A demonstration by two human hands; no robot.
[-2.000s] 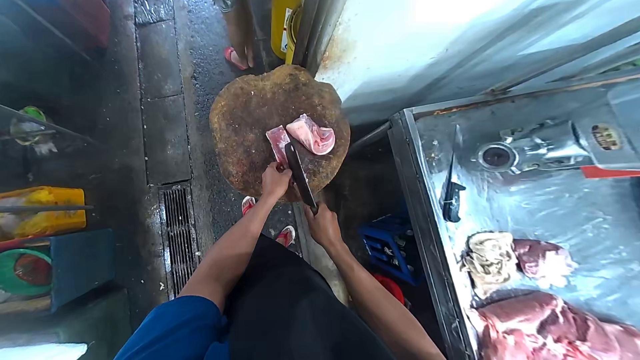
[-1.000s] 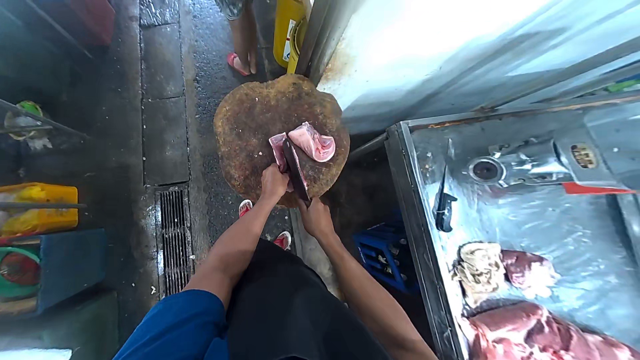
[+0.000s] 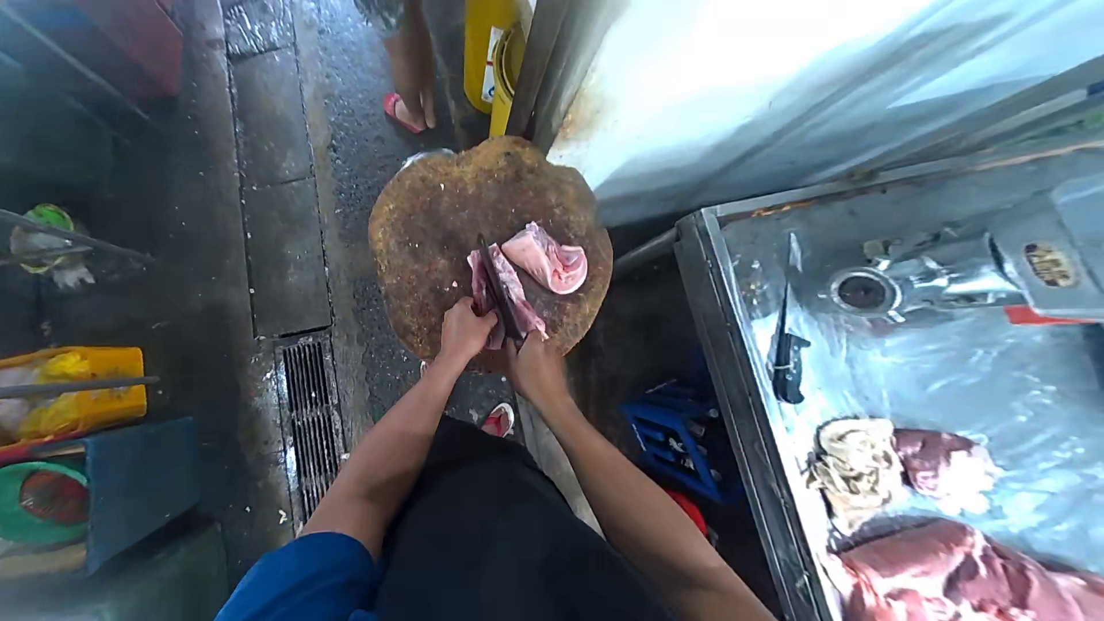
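A round wooden chopping block point(image 3: 431, 233) stands in front of me, with a piece of raw meat point(image 3: 524, 302) near its middle. My right hand point(image 3: 536, 366) grips the handle of a knife point(image 3: 498, 285), whose dark blade lies lengthwise over that meat and points away from me. At the meat's near left side, my left hand point(image 3: 467, 330) holds its edge, fingers curled. Just to the right on the block rests a folded, paler chunk of meat with fat point(image 3: 548, 257), which neither hand touches.
A metal table point(image 3: 733, 345) at the right bears another knife point(image 3: 787, 354), a metal meat grinder point(image 3: 914, 285), a cloth point(image 3: 856, 466) and large meat cuts point(image 3: 957, 569). A blue crate point(image 3: 673, 440) sits below. Another person's foot point(image 3: 405, 112) is beyond the block, beside a yellow container point(image 3: 485, 52).
The knife blade, earlier slanting across or beside the strip of meat, now lies over it, with meat visible on both sides. The folded chunk has stayed in place.
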